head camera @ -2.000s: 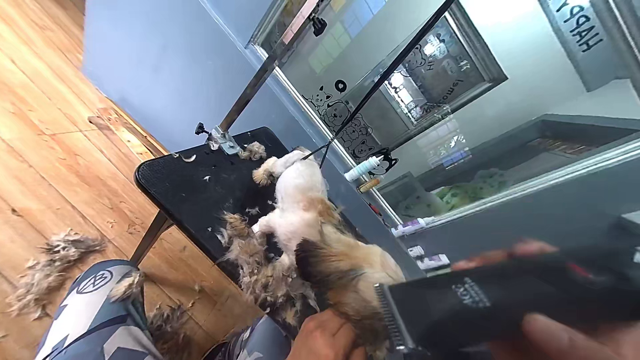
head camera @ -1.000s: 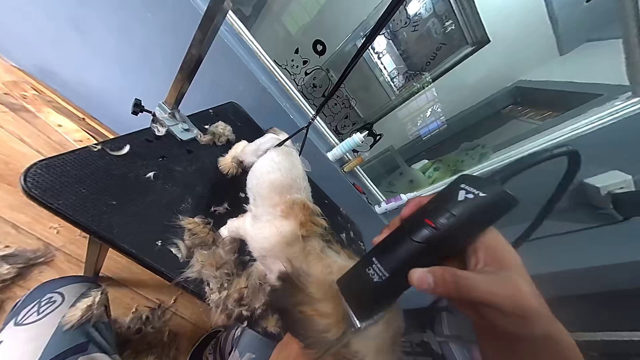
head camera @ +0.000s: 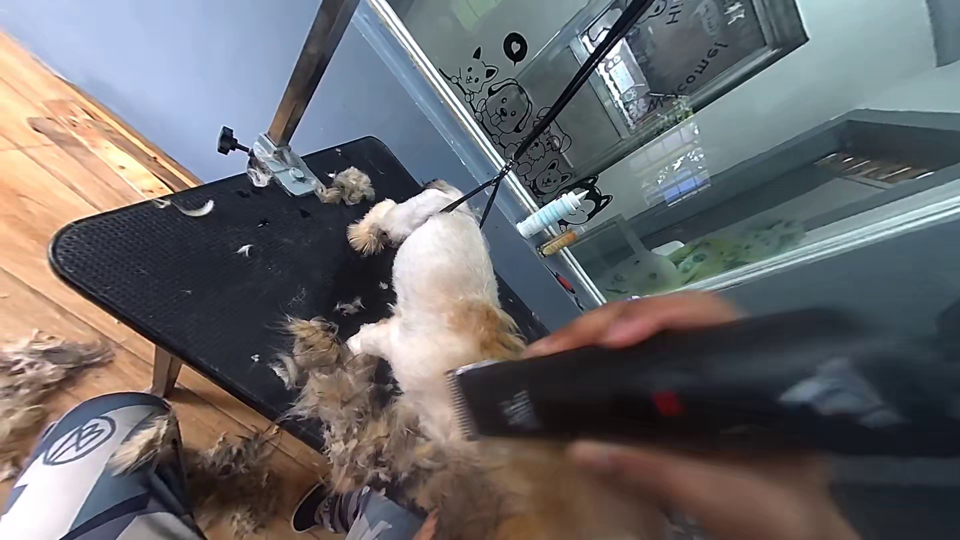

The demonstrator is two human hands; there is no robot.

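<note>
A black electric hair clipper [head camera: 660, 382], slightly blurred, is gripped in my right hand [head camera: 720, 472], fingers above and below its body. Its toothed metal blade is over the back of a small dog [head camera: 442, 277], whose white and tan coat is short at the front and longer toward the rear. The dog stands on a black grooming table [head camera: 187, 270], with a black loop leash [head camera: 555, 112] around its neck area. Cut fur [head camera: 345, 412] is heaped beside it. Of my left hand only a sliver [head camera: 426, 527] shows at the bottom edge; what it touches is hidden.
A metal grooming arm [head camera: 307, 67] is clamped at the table's far edge by a bracket with a black knob [head camera: 229, 141]. Beyond the table are a window frame and a white bottle [head camera: 553, 214]. My knee [head camera: 97, 465] is at lower left, with fur clumps [head camera: 37, 382] on the wooden floor.
The clipper has tipped from a slant to nearly level, its blade now by the dog's mid-back. My left hand, plain at the bottom two seconds ago, is almost out of view.
</note>
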